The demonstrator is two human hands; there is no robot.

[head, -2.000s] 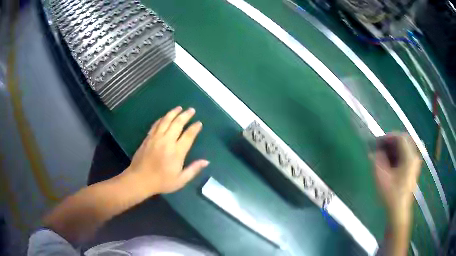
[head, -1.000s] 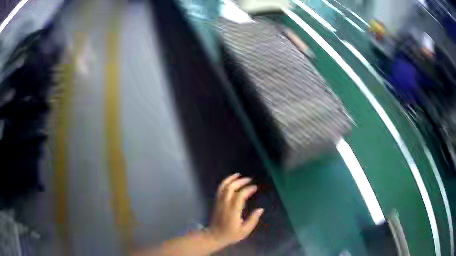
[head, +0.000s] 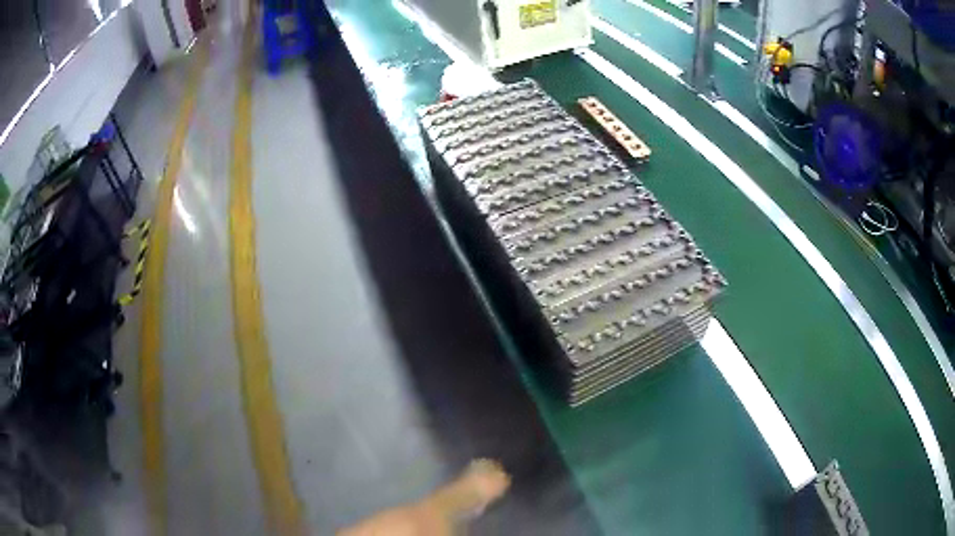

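A large block of stacked patterned metal plates (head: 586, 225) lies along the bench, with several rows of curled cut-outs on top and layered edges at its near end. A single patterned plate stack (head: 838, 500) shows at the bottom right, cut off by the edge. My left hand (head: 476, 490) is at the bottom, blurred, beside the bench edge and touching no plate; its fingers cannot be made out clearly. My right hand is out of the picture.
A brass-coloured bar with holes (head: 614, 130) lies behind the large block. A pale box-shaped machine (head: 538, 29) stands at the bench's far end. A grey aisle with yellow lines (head: 243, 272) runs at left, with dark racks (head: 63, 230) and a blue stool (head: 285, 37).
The view has swung left to the large block and aisle, and is sharper than a second ago. My left hand is lower in the picture. My right hand has left the view.
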